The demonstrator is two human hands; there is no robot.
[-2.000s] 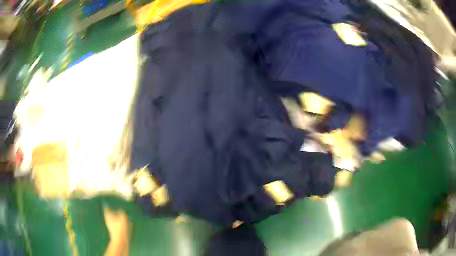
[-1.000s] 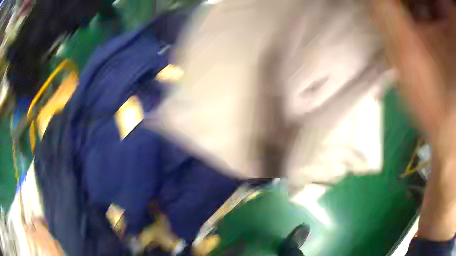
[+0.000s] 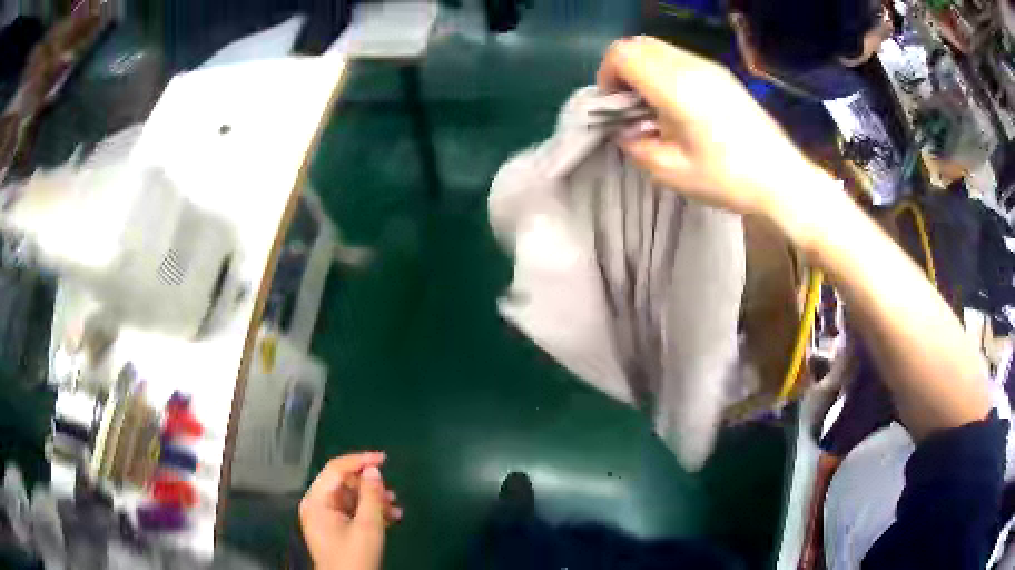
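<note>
A beige-grey jacket (image 3: 623, 256) hangs bunched in folds in the air over the green floor, right of centre. My right hand (image 3: 679, 123) grips it at its top, arm reaching in from the right edge. The jacket's lower end hangs free and is blurred. My left hand (image 3: 347, 510) is low in the picture, left of centre, with fingers curled loosely and nothing seen in it. It is apart from the jacket.
A white table (image 3: 250, 111) with a brown edge stands on the left. It bears a pale machine (image 3: 167, 251) and coloured thread spools (image 3: 173, 479). Another person's dark-haired head (image 3: 807, 28) shows at top right, near yellow-framed racks. Green floor (image 3: 434, 367) lies below.
The view has swung from the navy garments to the white table and floor. The beige jacket now hangs from my right hand, smaller in view. My left hand has come into view.
</note>
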